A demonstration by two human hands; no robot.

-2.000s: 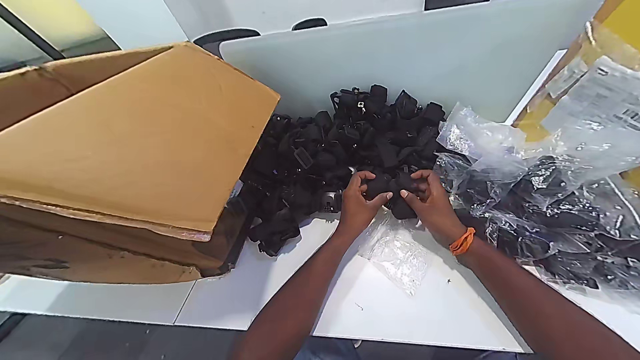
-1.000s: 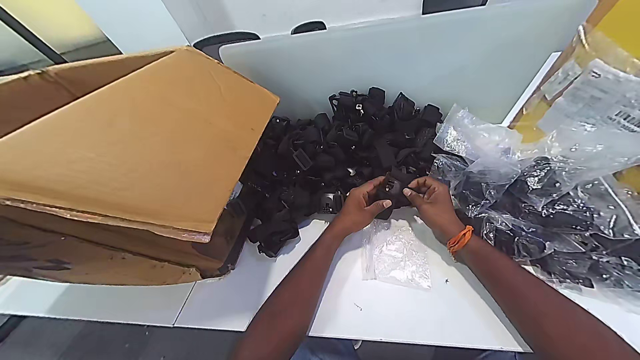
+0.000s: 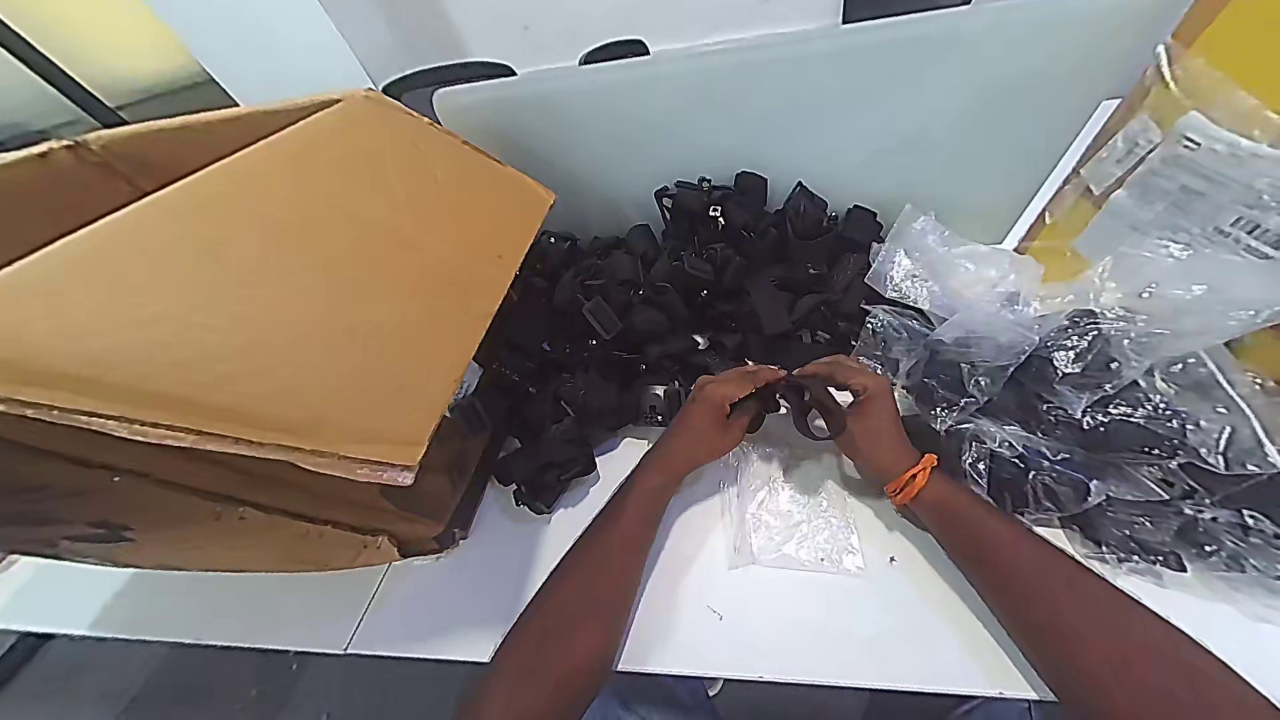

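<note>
Between my two hands is a black strap item [image 3: 818, 412], with a loop of its band hanging at the right. My left hand [image 3: 712, 418] pinches its left part, and my right hand [image 3: 868, 412], with an orange band at the wrist, grips the other side. Behind the hands a pile of black strap items with buckles [image 3: 650, 300] spreads over the white table [image 3: 810, 630]. Just below the hands a clear plastic bag [image 3: 795, 510] lies flat. What exactly the held piece is cannot be told.
A large open cardboard box [image 3: 270, 280] stands at the left. Clear bags with black items inside [image 3: 1090, 430] are heaped at the right, beside a yellow package with labels [image 3: 1180, 190]. A pale upright panel [image 3: 800, 120] runs behind the pile.
The held black piece has been turned, so its band loop now shows below the fingers. Both hands stay close together near the same place. The clear bag below shows more fully than two seconds ago.
</note>
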